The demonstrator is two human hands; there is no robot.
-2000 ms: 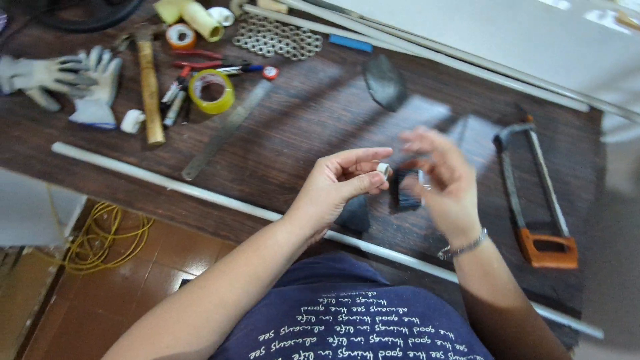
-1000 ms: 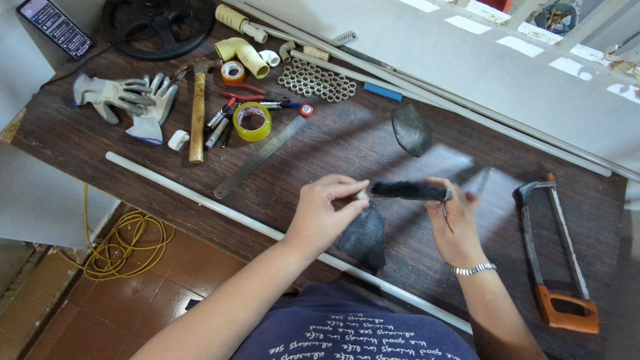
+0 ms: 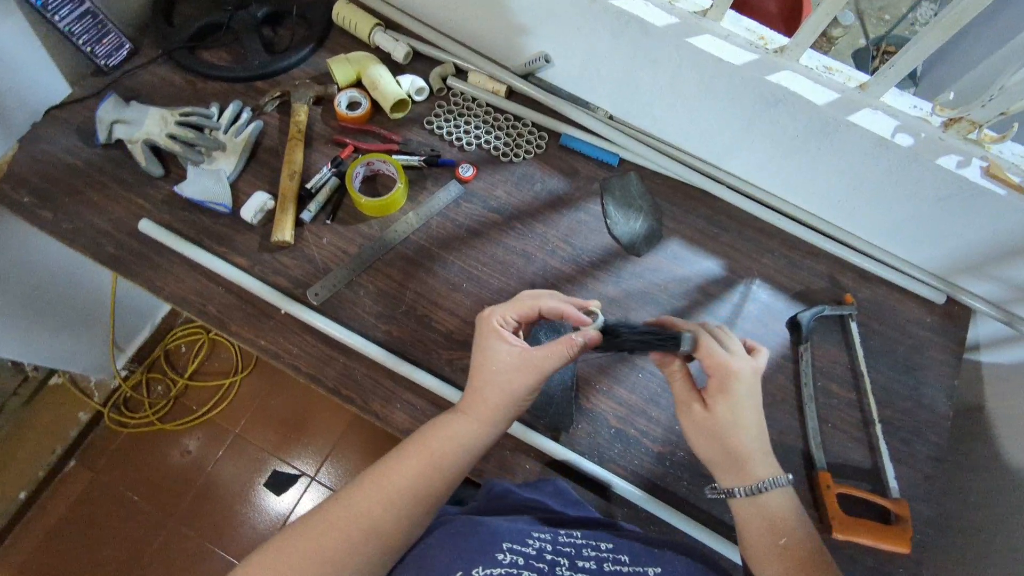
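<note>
My left hand [image 3: 528, 344] pinches a small cut plastic pipe ring [image 3: 594, 318] between thumb and fingertips. In my right hand [image 3: 712, 384] is a brush with dark bristles [image 3: 636, 337], its bristle end pointing left and meeting the ring. Below my left hand lies a dark sheet piece [image 3: 554, 400], partly hidden by that hand. Another dark piece [image 3: 632, 213] rests farther back on the wooden table. A cluster of similar rings [image 3: 485, 126] stands at the back, left of a blue strip [image 3: 589, 150].
A long white pipe [image 3: 320, 322] crosses the table's near side. To the right lies a hacksaw [image 3: 864, 512]. At the left are work gloves [image 3: 164, 132], a hammer [image 3: 290, 176], yellow tape [image 3: 377, 185] and a steel ruler [image 3: 384, 244]. More pipes [image 3: 704, 178] run along the wall.
One second ago the brush was turned more broadside between my hands; now its bristles are at the ring. My right hand's fingers have shifted on it. Two seconds ago the hands were blurred.
</note>
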